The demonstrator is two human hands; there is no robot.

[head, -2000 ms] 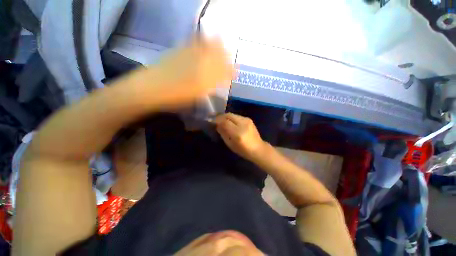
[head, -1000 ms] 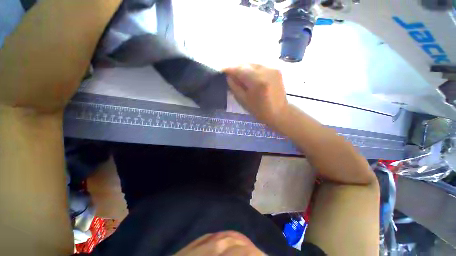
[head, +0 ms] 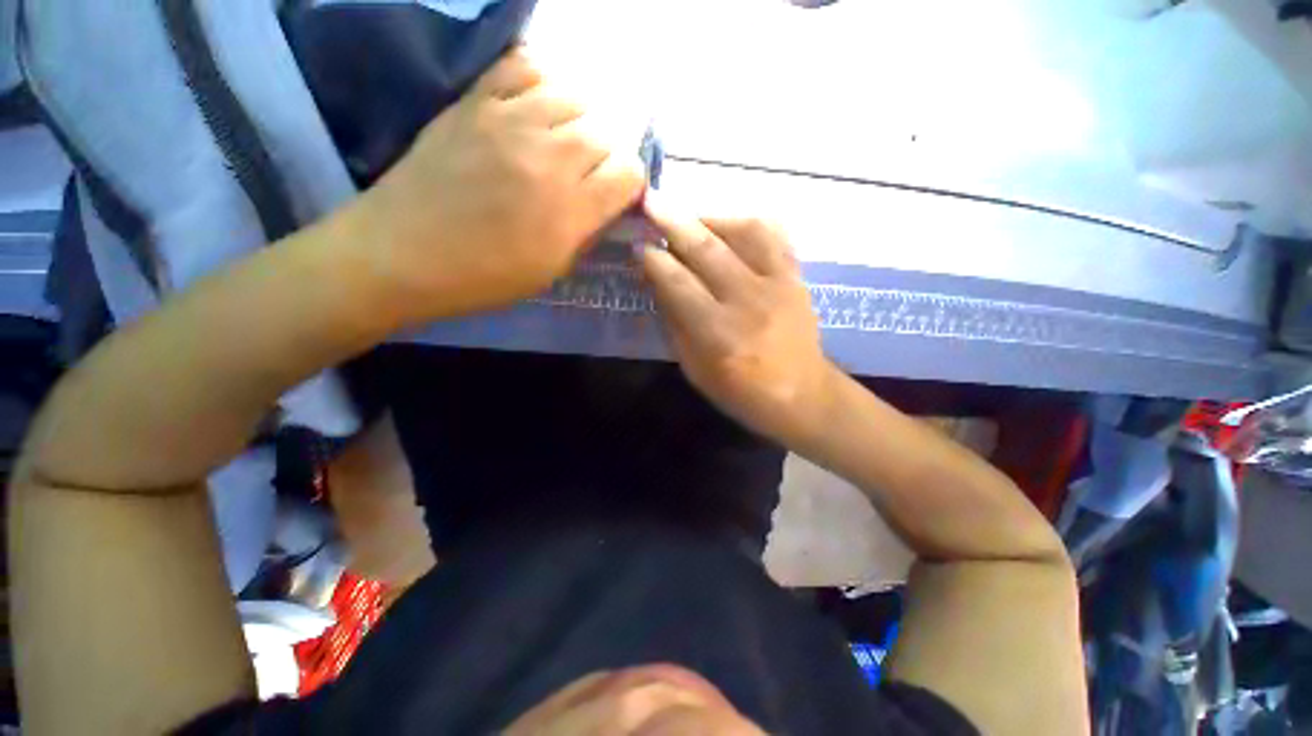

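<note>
My left hand (head: 497, 194) and my right hand (head: 734, 316) meet fingertip to fingertip at the front of the white table. Between them they pinch a small dark piece of cloth (head: 653, 155), mostly hidden by the fingers. Dark fabric (head: 396, 79) lies heaped behind my left hand and forearm. A light grey garment panel (head: 123, 108) with a narrow black strip (head: 223, 115) lies at the far left and hangs over the table edge.
The table's grey front edge bears a printed scale (head: 935, 314). Part of the white machine (head: 1245, 58) shows at the upper right. Red baskets stand below, one at the lower left (head: 340, 633); grey and blue cloth (head: 1173, 575) hangs at the lower right.
The view has shifted, and the machine lettering and blue-grey cylinder are out of the picture. My left hand has come in to meet my right hand at the dark cloth.
</note>
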